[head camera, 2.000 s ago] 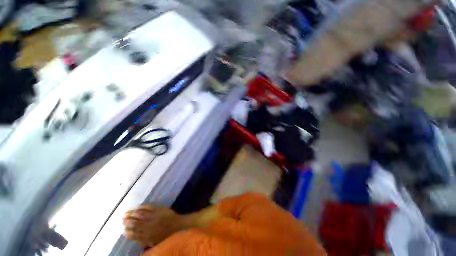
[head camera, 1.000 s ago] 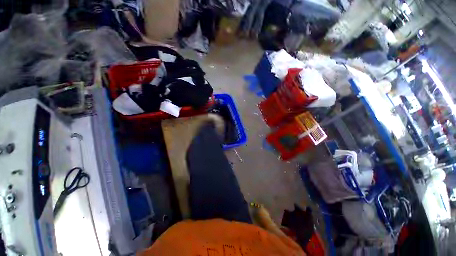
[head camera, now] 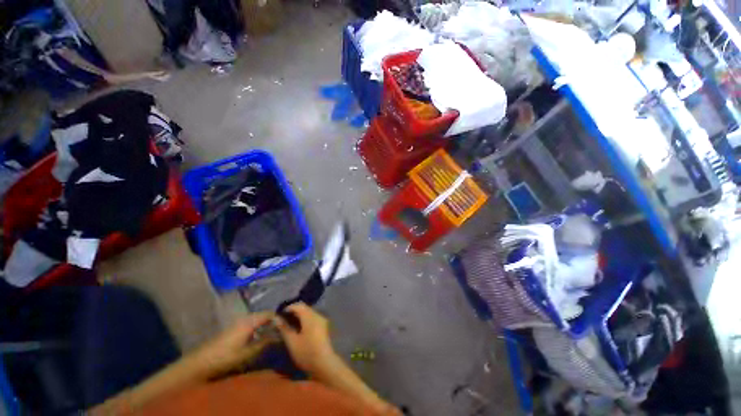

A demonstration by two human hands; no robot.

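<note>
My left hand [head camera: 244,340] and my right hand [head camera: 305,329] are close together at the lower middle, in front of my orange top. Both hold a narrow black and white fabric piece [head camera: 328,264] between the fingers. Its pale end sticks up and away above my right hand. The fingertips are blurred, so the exact grip is hard to see.
A blue basket [head camera: 302,218] with dark cloth stands on the floor ahead. A red crate [head camera: 180,199] heaped with black and white pieces is at left. Red crates [head camera: 382,154], an orange crate [head camera: 475,199] and a blue-edged table [head camera: 642,207] are at right.
The view has swung right, away from the sewing machine and scissors. Both hands have come into view together with the fabric piece in them. The blue basket now shows fully.
</note>
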